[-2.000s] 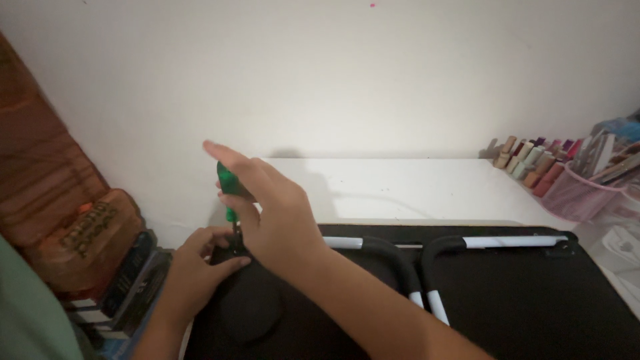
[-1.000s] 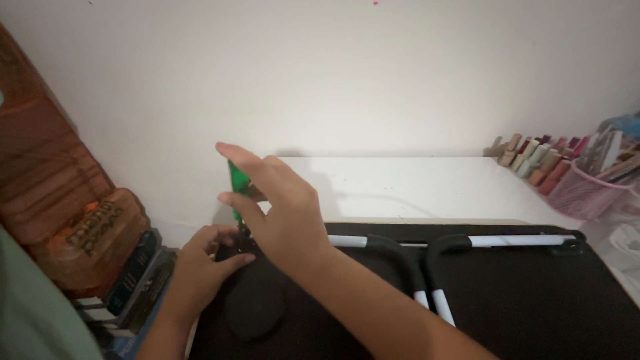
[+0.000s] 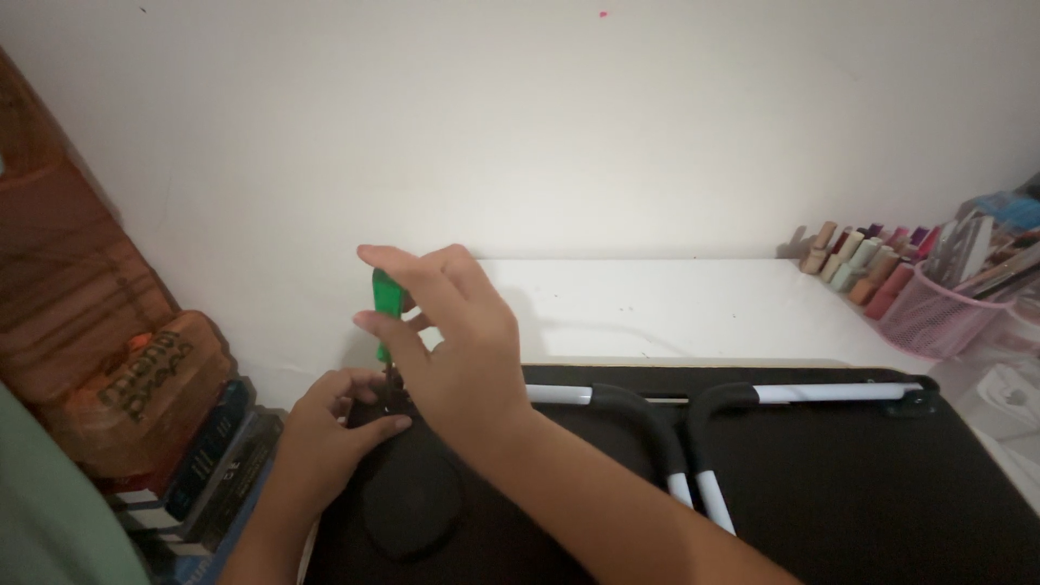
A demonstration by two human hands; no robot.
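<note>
My right hand (image 3: 467, 357) grips the green handle of a screwdriver (image 3: 387, 299), which stands nearly upright with its shaft pointing down. The tip meets the far left corner of a black panel (image 3: 821, 463), where my fingers partly hide it. Beside the shaft, my left hand (image 3: 333, 431) rests at that corner, thumb and fingers around the spot; whether it pinches a small part cannot be told. Folded tube legs, white with black bends (image 3: 634, 406), lie on the panel. A round black disc-like shape (image 3: 412, 504) is just below my hands.
A white table top (image 3: 650, 305) runs behind the panel against a wall. Nail polish bottles (image 3: 861, 260) and a pink mesh holder (image 3: 926, 321) with slim items stand at the right. Stacked books (image 3: 203, 463) and a carved wooden piece with lettering (image 3: 162, 390) are at the left.
My right hand stays on the screwdriver, its fingers shifting slightly around the handle. The handle leans a little differently. My left hand remains at the panel's corner.
</note>
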